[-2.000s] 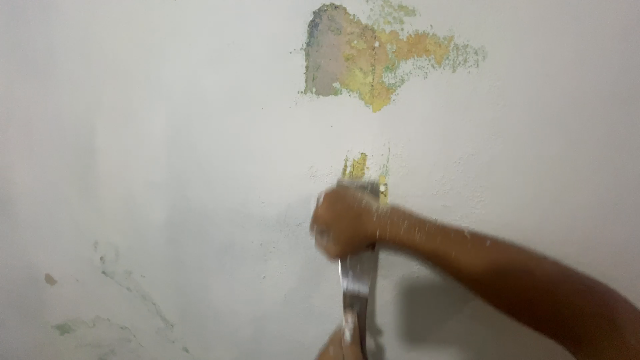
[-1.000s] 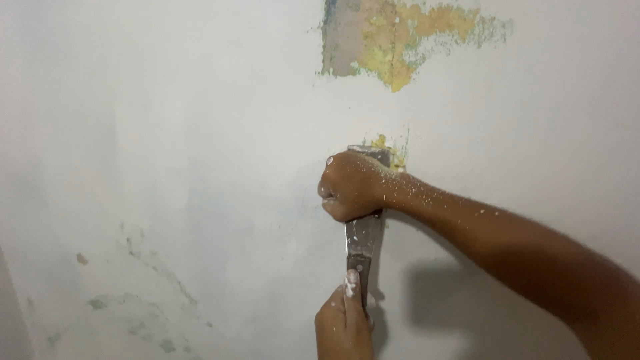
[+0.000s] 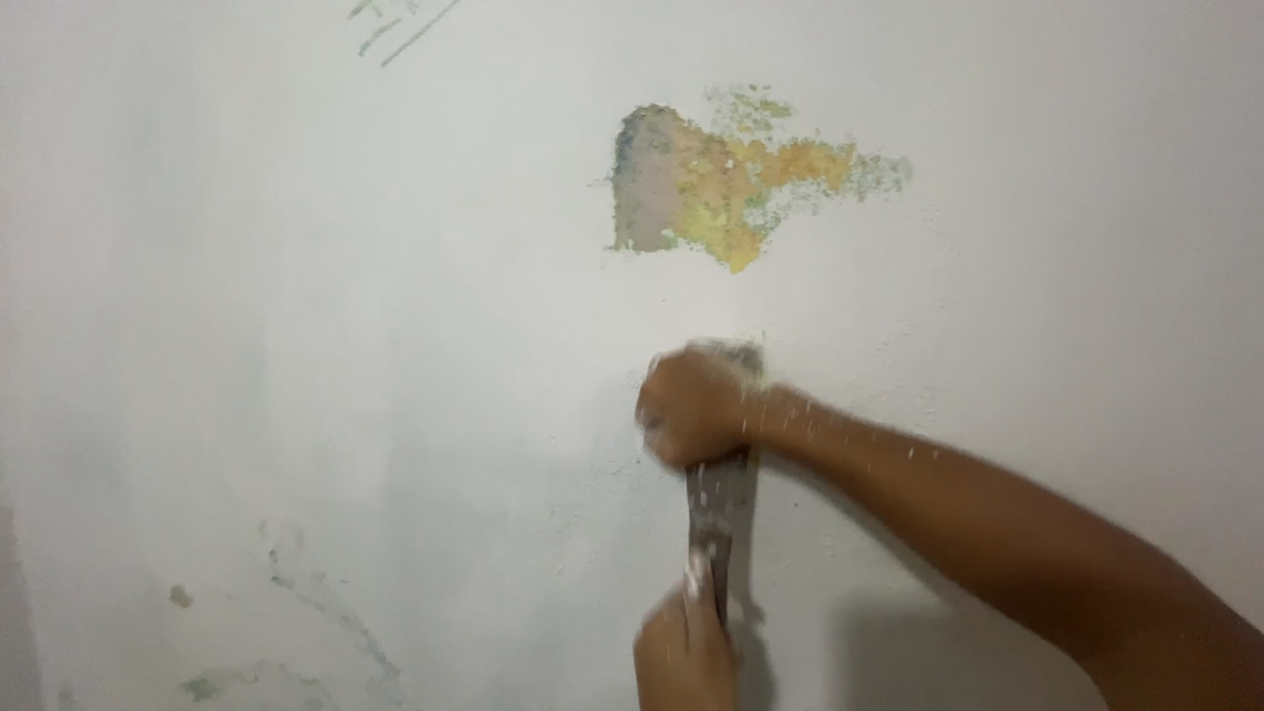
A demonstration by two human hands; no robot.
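Observation:
A scraper with a wide metal blade [image 3: 721, 499] lies upright against a white painted wall [image 3: 474, 326]. Around its handle, at the bottom of the view, my left hand [image 3: 689, 642] is closed, with pale residue on the thumb. My right hand [image 3: 691, 407], blurred by motion, is a fist pressed over the upper blade, and its forearm comes in from the right. White flecks dot that forearm. Just above the fist shows part of the blade's top end; the wall surface under the hand is hidden. Whether the right fingers wrap the blade's edge is hard to tell.
Above the hands is a bare patch [image 3: 726, 188] with yellow, orange and greyish layers and ragged edges. Greenish scuffs [image 3: 202, 683] mark the lower left wall, and thin dark lines [image 3: 420, 33] show at the top. Shadows of the arms fall on the wall at lower right.
The view has shifted, so the bare patch sits lower in it than one second ago. Both hands stay on the scraper. The yellow marks near the blade's top, seen earlier, are now mostly covered.

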